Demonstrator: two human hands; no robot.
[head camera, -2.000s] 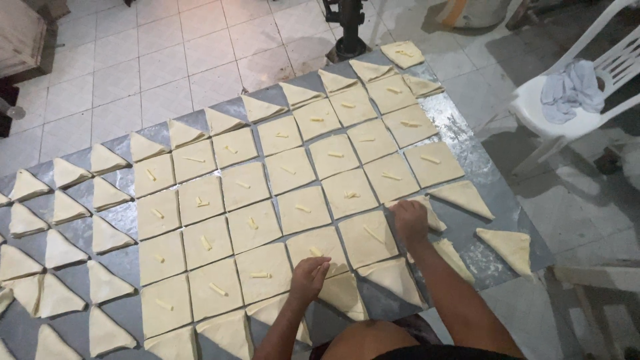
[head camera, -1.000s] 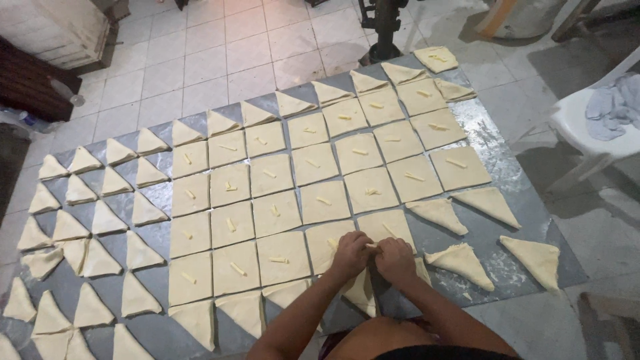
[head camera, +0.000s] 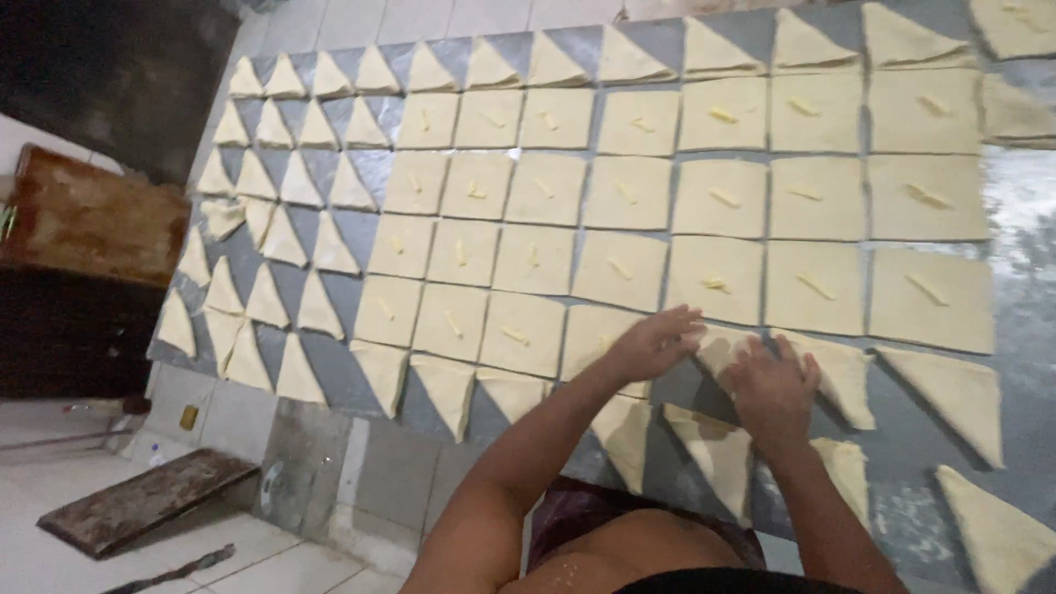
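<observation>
Rows of flat dough squares (head camera: 817, 198), most bearing a small pale yellow strip (head camera: 816, 285), cover the middle of a grey table (head camera: 330, 219). Folded dough triangles line the far edge, the near edge and the left side. My left hand (head camera: 656, 342) is over the right side of a near-row square, fingers pointing right. My right hand (head camera: 771, 388) rests with spread fingers on a folded dough triangle (head camera: 716, 351). Whether the left fingers touch dough cannot be told. Neither hand visibly grips anything.
More folded triangles (head camera: 949, 396) lie right of my right hand, one (head camera: 994, 528) near the lower right corner. Loose flour marks the table's right part. A brown board (head camera: 148, 499) stands low on the tiled floor at left, below a rusty-brown panel (head camera: 99, 223).
Both hands, close together over a near-row square a second ago, are now apart. That square is now a folded triangle under my right hand. The view has swung left and closer.
</observation>
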